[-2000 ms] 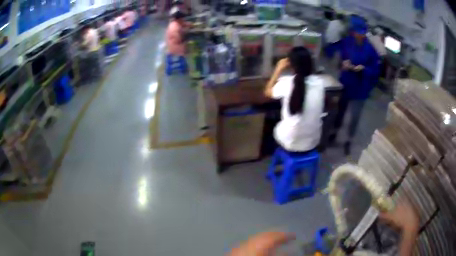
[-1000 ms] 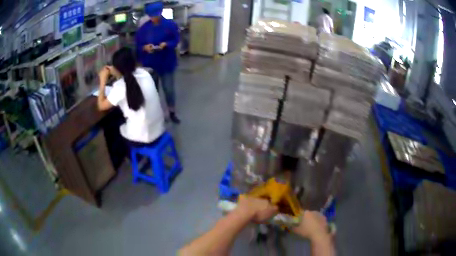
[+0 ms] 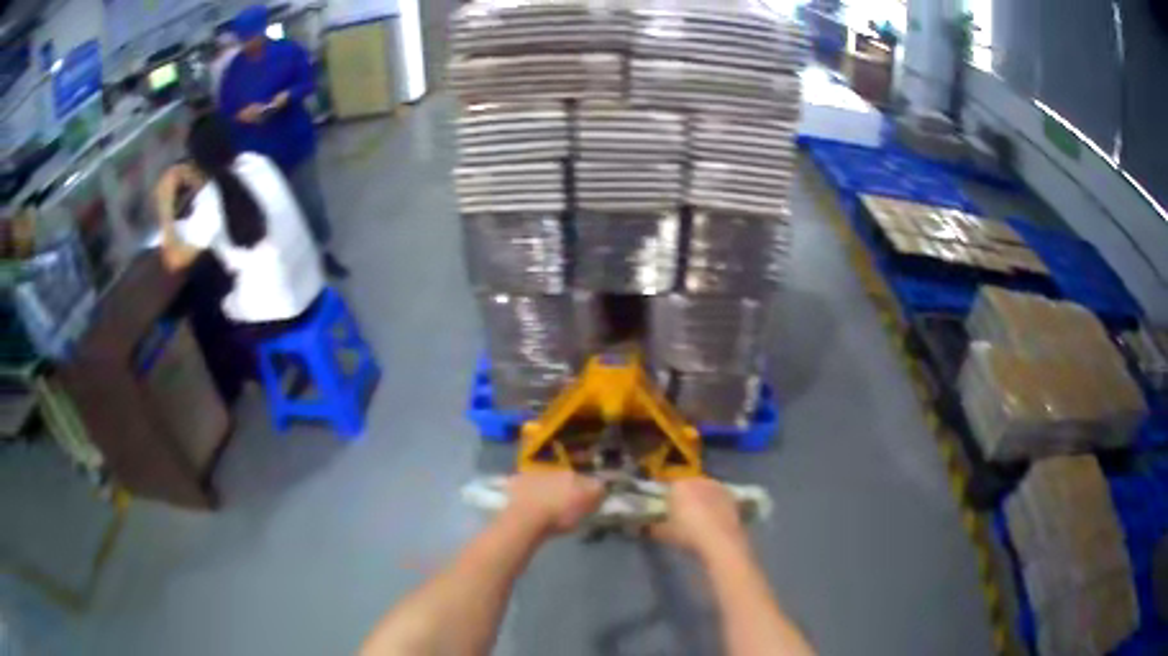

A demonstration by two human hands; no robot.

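Note:
My left hand (image 3: 555, 497) and my right hand (image 3: 701, 508) are closed side by side on the pale, wrapped pallet truck handle (image 3: 756, 502), whose ends stick out past both fists. The orange-yellow pallet truck body (image 3: 612, 397) stands just beyond the handle, against the load. A tall pallet load (image 3: 628, 167) of dark wrapped cartons below and many thin flat layers above rises in front, its top cut off by the frame. It rests on a blue pallet (image 3: 496, 413). The forks are hidden under the load.
A seated person (image 3: 263, 244) on a blue stool (image 3: 314, 365) is at a brown desk (image 3: 135, 372) on the left. A standing person in blue (image 3: 272, 96) is behind. On the right, yellow-black floor tape (image 3: 916, 372) borders blue pallets with brown carton stacks (image 3: 1050, 372).
The view has turned right, and the load and truck now stand squarely in front. Both hands, apart from each other two seconds ago, now hold the handle, which is lower and more level.

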